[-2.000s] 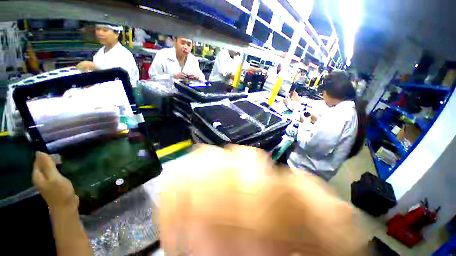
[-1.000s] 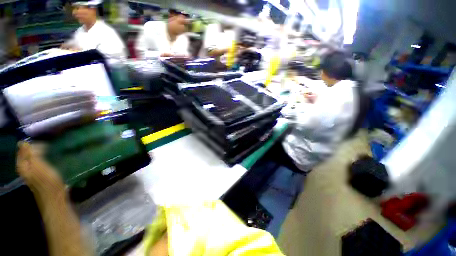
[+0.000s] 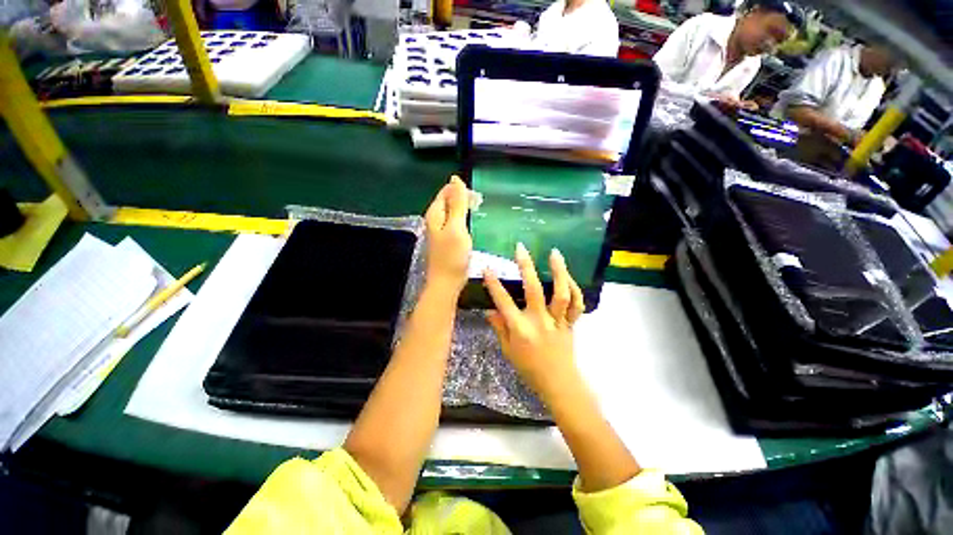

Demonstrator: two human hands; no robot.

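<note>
A black tablet (image 3: 538,225) stands nearly upright in front of me, its lit screen showing a live picture of a green surface below and pale shapes above. My left hand (image 3: 451,235) grips its left edge. My right hand (image 3: 536,319) is at the lower part of the screen with its fingers spread, holding nothing; whether the fingertips touch the glass is hard to tell. A silvery bubble-wrap bag (image 3: 483,366) lies below the tablet. Small pale tabs show on the tablet's side edges.
Black tablets, screens off (image 3: 319,308), lie on the white sheet (image 3: 669,361) at left. Papers (image 3: 63,324) and a yellow pencil (image 3: 162,299) are at far left. A tall stack of wrapped tablets (image 3: 826,272) stands at right. White component trays (image 3: 214,63) are behind. People in white smocks sit beyond.
The view has swung left from the aisle to the bench, so the tablet is now central. My right hand, earlier large and blurred near the camera, then mostly a sleeve, is now at the screen.
</note>
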